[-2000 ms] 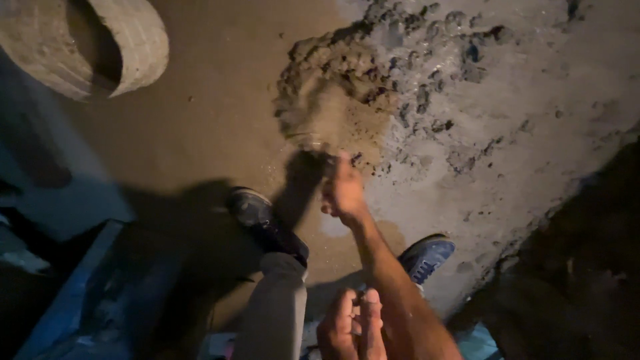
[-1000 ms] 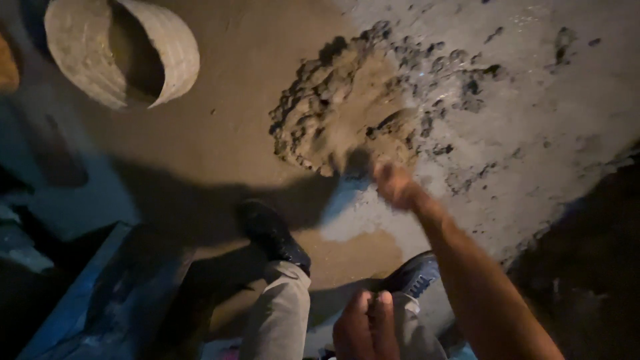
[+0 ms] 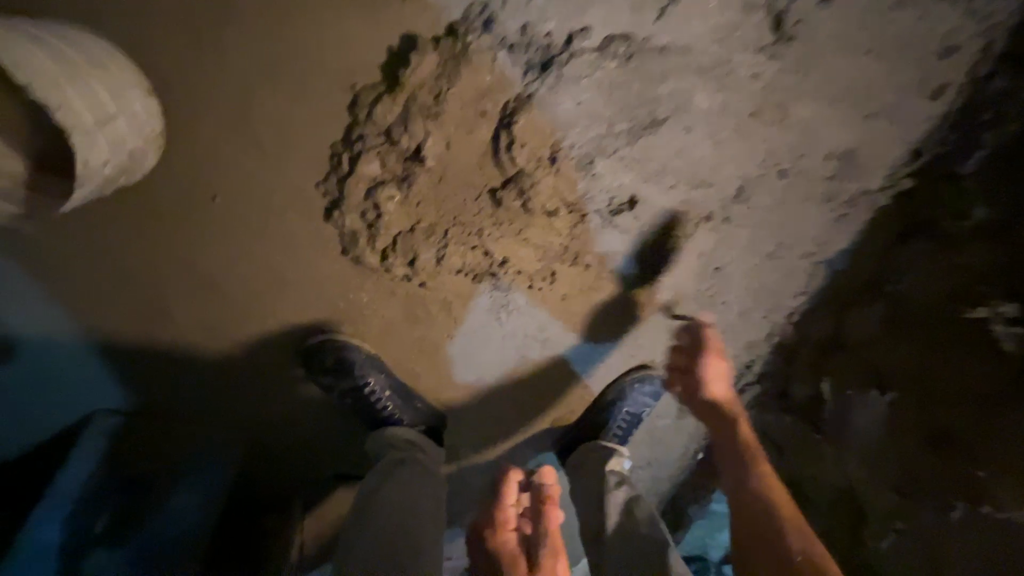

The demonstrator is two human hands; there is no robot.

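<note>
Near the right shoe, my right hand is closed around the thin handle of a blurred hand tool, which looks like a trowel. Its blade is hard to tell from the dark shadow beyond it. Up and left of that hand, a heap of wet mortar or mud lies on the floor, with a rough, lumpy edge and a smoother middle. My left hand is low between the knees, fingers up and bent near the thumb; whether anything is between them cannot be told.
A pale round tub lies tipped at the upper left. My dark left shoe and blue right shoe stand below the heap. Grey smeared floor extends to the upper right, beside a dark rough edge. Dark objects fill the lower left.
My right hand has moved right, away from the heap's lower edge. The heap's lower part looks more spread out. My left hand remains low between the legs.
</note>
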